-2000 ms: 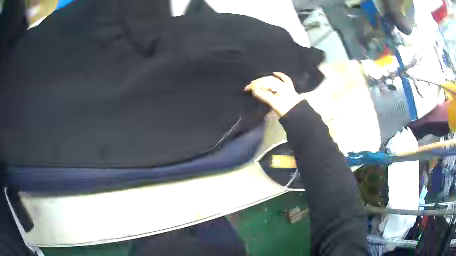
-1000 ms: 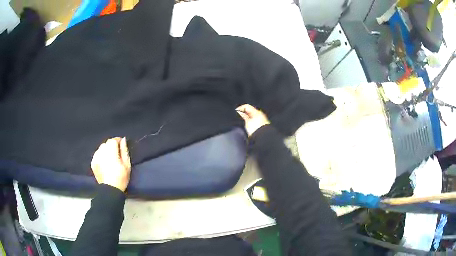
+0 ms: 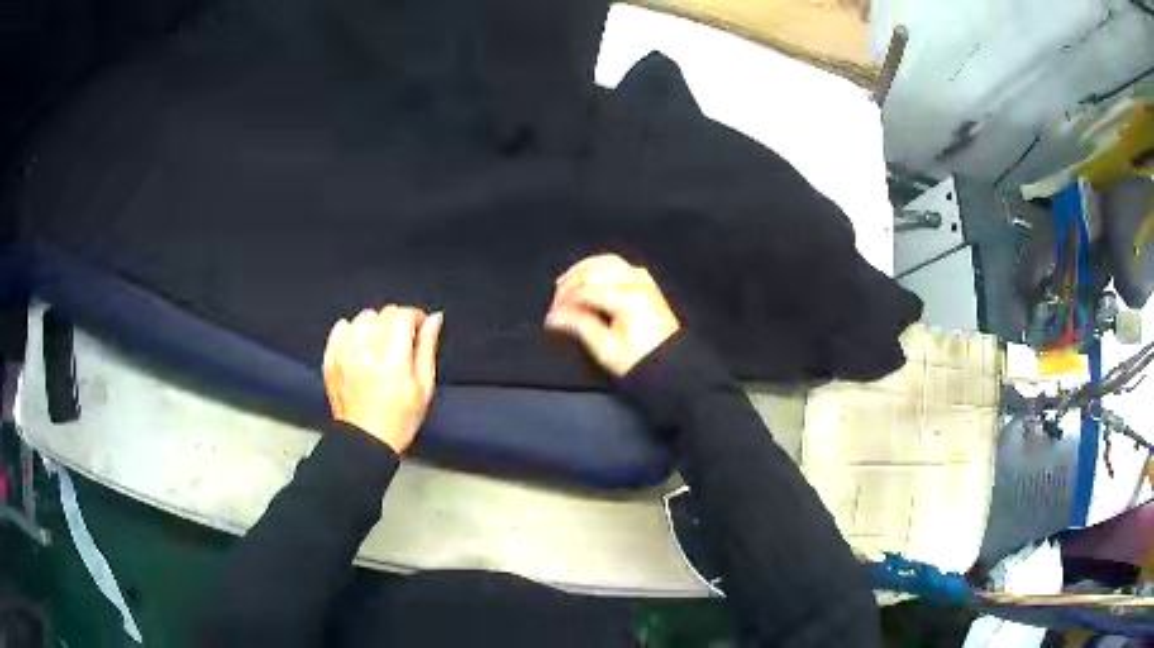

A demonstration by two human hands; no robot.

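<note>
A large black garment [image 3: 316, 190] lies over a navy padded board [image 3: 544, 443], whose front edge shows below the cloth. My left hand [image 3: 380, 377] lies on the garment's front edge, fingers together; whether it pinches the cloth is hidden. My right hand [image 3: 614, 314] is to the right on the garment, fingers curled with the tips at the cloth; whether they grip it cannot be told. The iron is not visible. The hose with its blue wrap [image 3: 920, 579] shows to the right of my right sleeve.
The white-covered table [image 3: 506, 519] extends under the board. A cream mat [image 3: 899, 443] is at the right. Grey equipment [image 3: 1031, 475] with a blue edge and coloured clutter stand beyond it. A dark strip [image 3: 60, 367] is at the left table end. Green floor [image 3: 152, 532] shows at lower left.
The garment's front edge now covers more of the board's right end. My left hand has shifted right in view with the edge. My right hand is more curled. The view has turned.
</note>
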